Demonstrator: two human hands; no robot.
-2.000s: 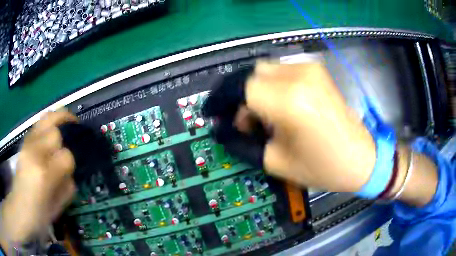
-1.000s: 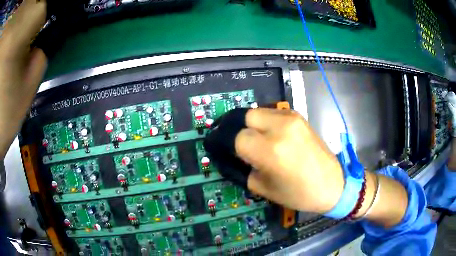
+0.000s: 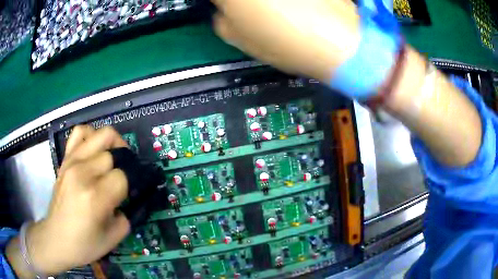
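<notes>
The black carrier [image 3: 245,193] with green circuit boards [image 3: 201,185] in rows lies in front of me. Small cylinders with red and white tops stand on the boards. My left hand [image 3: 101,199], with black finger cots, is over the upper left boards and hides them; its fingertips and anything between them cannot be made out. My right hand [image 3: 289,32] reaches up over the carrier's top edge to the tray of silver capacitors [image 3: 109,27]; its fingers are cut off by the top of the picture.
An orange bar with a black latch [image 3: 348,180] lines the carrier's right side. A green mat [image 3: 180,57] lies behind the rail. A tray with yellow parts [image 3: 403,8] is at the top right, a yellow-dotted sheet [image 3: 485,22] farther right. Bare metal plate [image 3: 394,163] shows at right.
My right hand has moved from the right column of boards up towards the capacitor tray. My left hand has come down from the upper left onto the left boards. The view has shifted left.
</notes>
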